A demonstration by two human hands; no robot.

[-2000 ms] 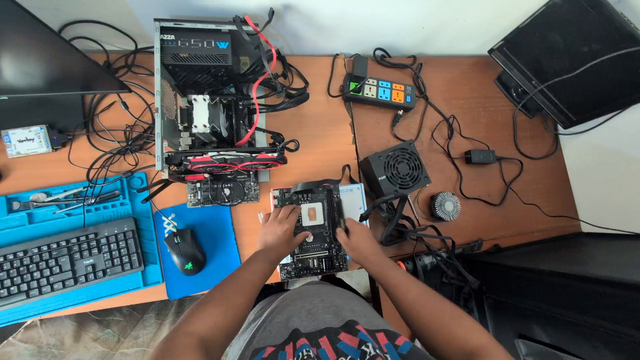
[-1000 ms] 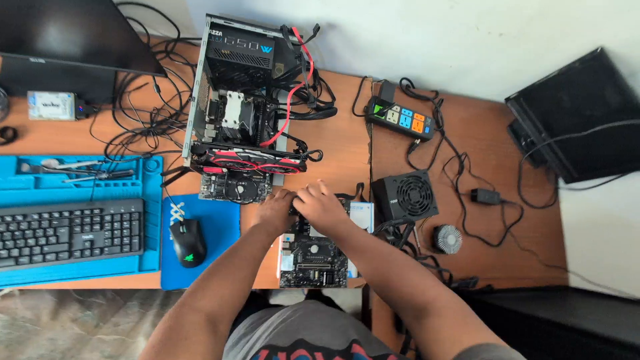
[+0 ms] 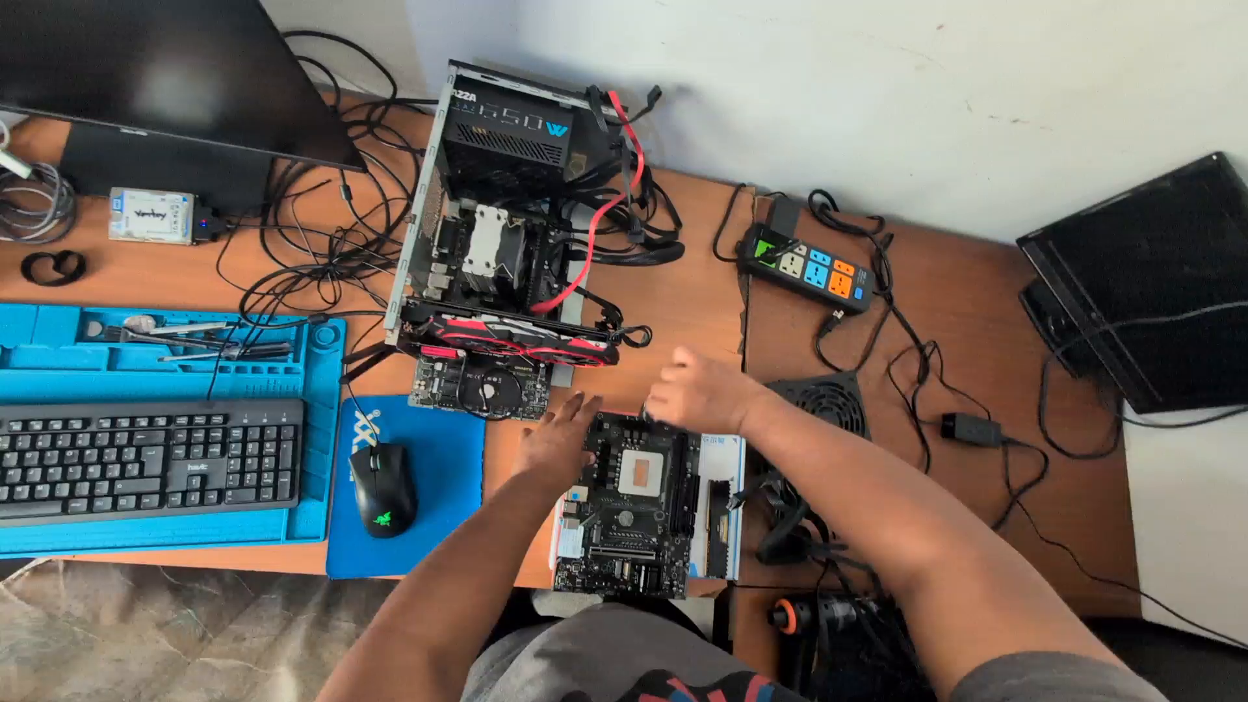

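Observation:
A black motherboard (image 3: 634,507) lies on a white and blue box (image 3: 723,463) near the desk's front edge, its processor socket area facing up. My left hand (image 3: 561,439) rests at the board's upper left corner, fingers spread, holding nothing that I can see. Above the board's top edge, my right hand (image 3: 697,395) has its fingers curled; whether something small is between them cannot be told. A dark RAM stick (image 3: 719,529) lies on the box to the right of the board.
Behind stands an open computer case (image 3: 419,224) with a graphics card (image 3: 517,341). To the left are a mouse (image 3: 382,487), a keyboard (image 3: 146,458) and a blue repair mat (image 3: 327,390). A power supply (image 3: 829,400), tangled cables and a power strip (image 3: 804,268) lie to the right.
My right hand was at the board's right side two seconds ago and is now above its top edge. My left hand has moved from on the board to its upper left corner.

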